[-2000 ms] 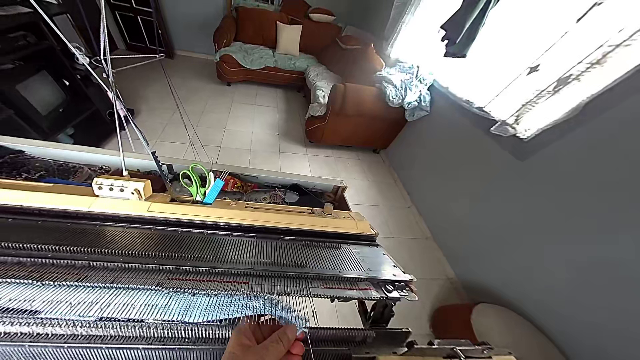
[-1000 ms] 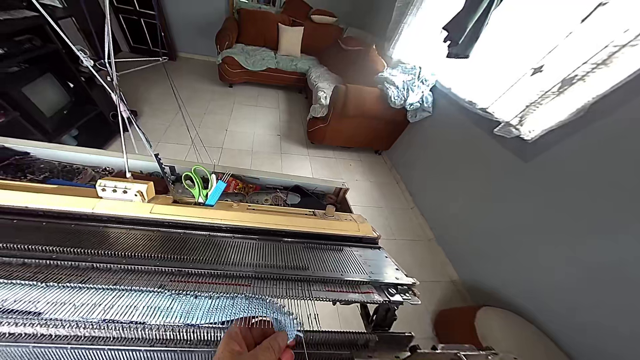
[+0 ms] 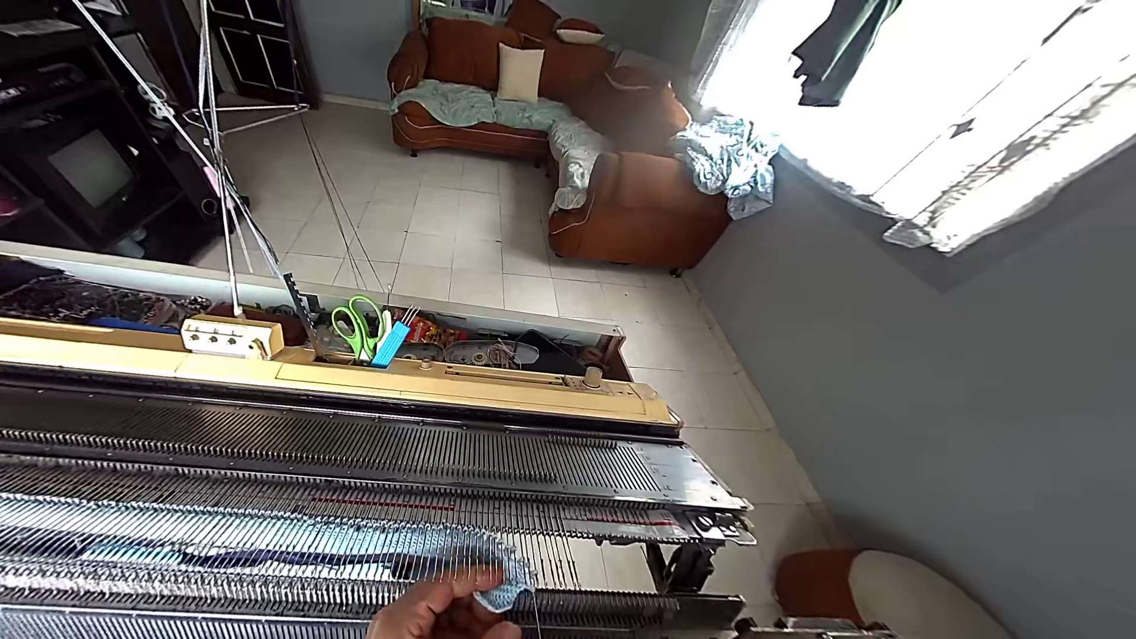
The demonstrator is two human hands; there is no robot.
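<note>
My left hand [image 3: 444, 608] is at the bottom of the view, its fingertips pinching the right end of a light blue knitted fabric [image 3: 508, 581]. The fabric stretches left between the two needle beds of a knitting machine, its upper edge along the rear bed's needles [image 3: 390, 515]. Just below the hand's level runs the front needle bed [image 3: 612, 605]. A thin strand hangs down by the fabric's right corner. My right hand is not in view.
Behind the beds, green-handled scissors [image 3: 357, 328] and a blue multi-pronged tool [image 3: 391, 344] stand by a cream control box [image 3: 232, 336]. Yarn mast rods [image 3: 191, 142] rise at left. A grey wall [image 3: 958, 399] is right; a brown sofa [image 3: 479, 71] stands beyond.
My left hand has shifted slightly left. More of the fabric's right corner now shows beside the fingers.
</note>
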